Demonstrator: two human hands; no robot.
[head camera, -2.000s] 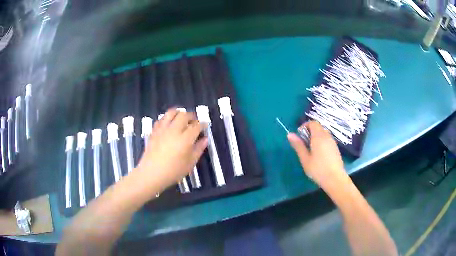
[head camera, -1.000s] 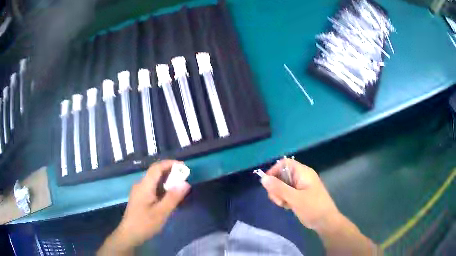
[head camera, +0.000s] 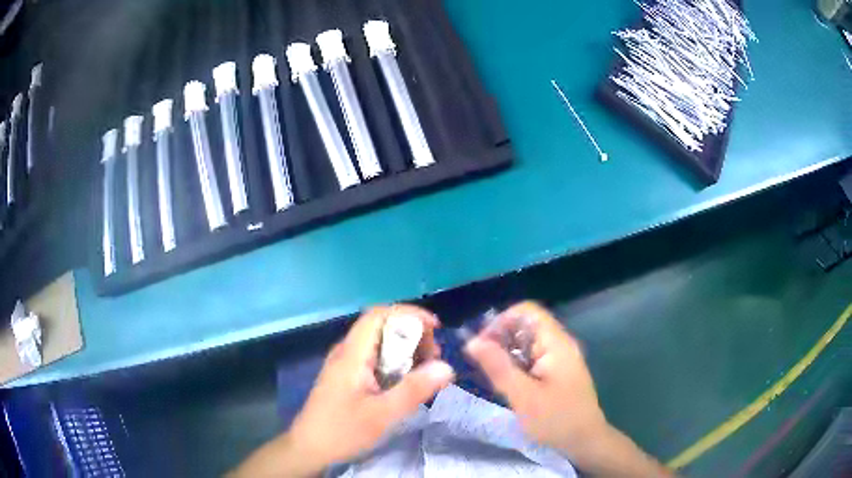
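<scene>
My left hand (head camera: 369, 383) is closed around a tube assembly whose white collar (head camera: 403, 338) points up between thumb and fingers; its tube is hidden in the hand. My right hand (head camera: 537, 369) is just to the right, not touching the left. Its fingers are curled around a few thin, blurred rods (head camera: 517, 345); how many cannot be told. The collar shows no rod that I can make out. Both hands are in front of the bench edge, above the lap.
A black slotted tray (head camera: 308, 219) holds several tube assemblies (head camera: 274, 131) side by side. A loose rod (head camera: 579, 121) lies on the green bench (head camera: 523, 210) beside a rod tray (head camera: 715, 168) heaped with rods. At left are cardboard (head camera: 62, 322) with a white lump (head camera: 26, 333), and a blue basket (head camera: 89, 439) below.
My left hand has lifted a tube assembly from the slotted tray and brought it over the lap. My right hand has come from the rod tray towards it. The view has tilted down.
</scene>
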